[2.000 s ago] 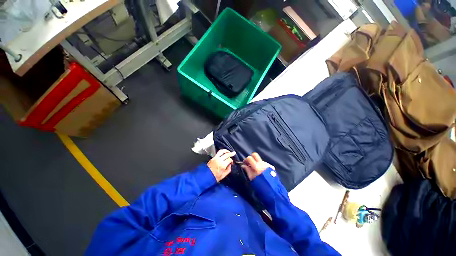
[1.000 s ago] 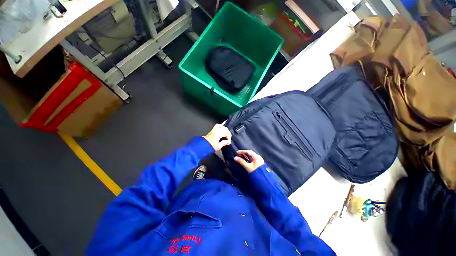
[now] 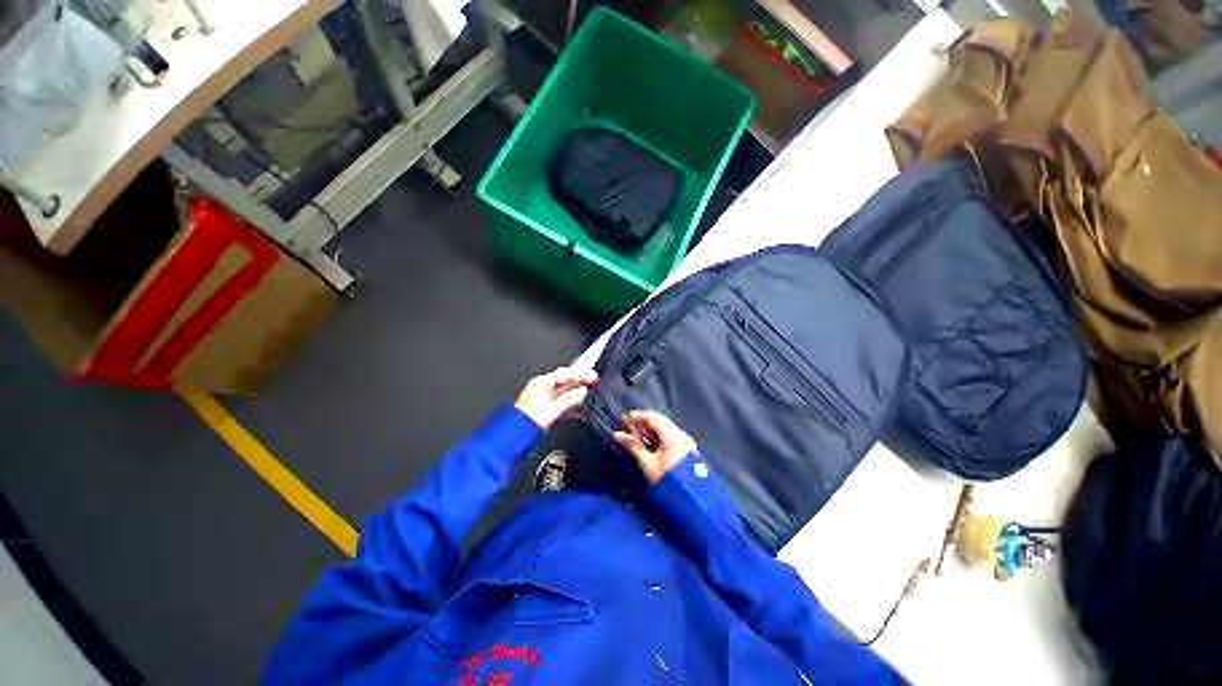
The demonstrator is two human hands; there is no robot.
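A dark navy backpack lies with its arched top towards the far side of the table and its near end at my body. Its straight zipper faces up. My left hand pinches the backpack's near left edge. My right hand is curled close beside it over the near edge, around a small dark thing that looks like thread snips; the blades are not clear. A second navy panel lies partly under the backpack's right side.
The backpack rests on a white table. A green bin with a dark bag piece stands beyond the left edge. Brown bags and a dark pile lie at right. A teal and yellow cluster and thin tan tools lie on the table.
My left hand has moved left and slightly down since a second ago, now apart from my right hand. The backpack's near end lies flatter than before.
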